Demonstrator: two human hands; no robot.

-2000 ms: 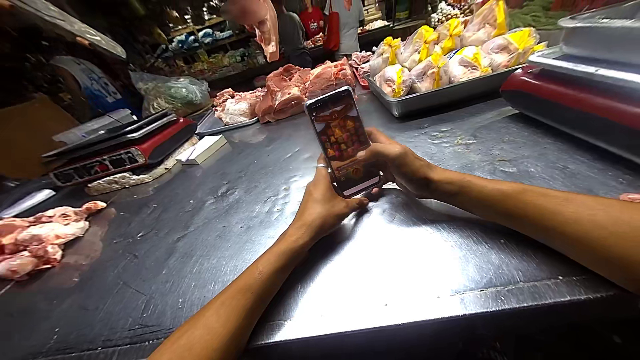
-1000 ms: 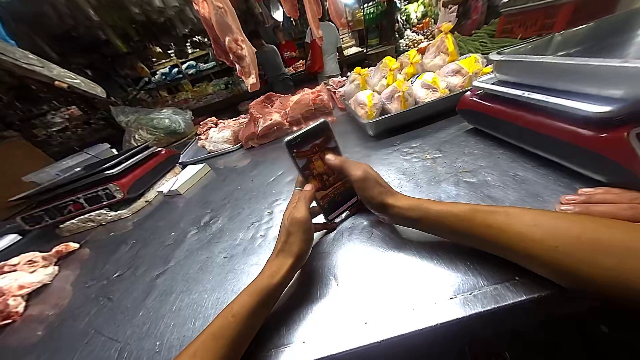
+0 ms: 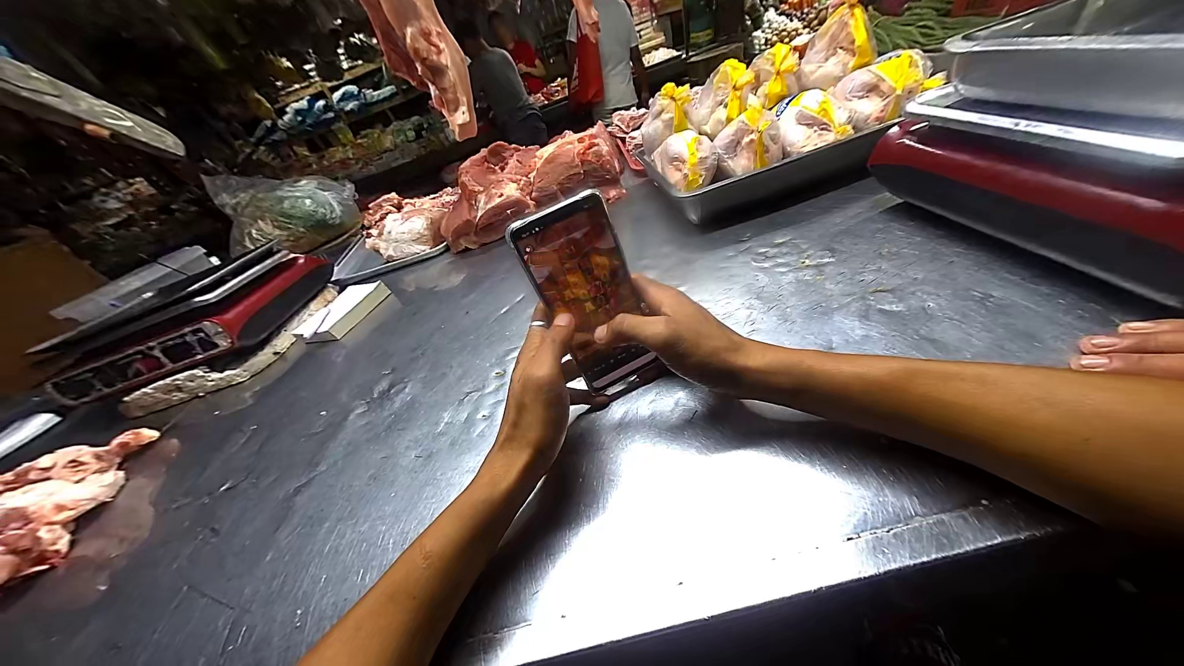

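Observation:
A smartphone (image 3: 583, 291) with a lit screen is tilted upright above the metal counter (image 3: 370, 462). My left hand (image 3: 541, 388) grips its lower left side, with a ring on one finger and the thumb by the screen edge. My right hand (image 3: 684, 333) holds the lower right side, its thumb over the screen. Fingers behind the phone are partly hidden. The screen shows a picture in reds and yellows. Behind the phone lie large cuts of raw meat (image 3: 527, 185), partly on a metal tray (image 3: 370, 264).
Bagged whole chickens (image 3: 754, 139) fill a metal tray (image 3: 777, 190) at the back. Red weighing scales (image 3: 1036, 185) stand right and left (image 3: 268, 296), near a stack of paper (image 3: 347, 310). Raw meat (image 3: 55, 499) lies far left. Another person's fingers (image 3: 1133, 347) rest at right. Meat hangs above (image 3: 435, 65).
Both hands stay on the phone, and my right thumb has shifted over its screen. Another person's fingers show more at the right edge than two seconds ago.

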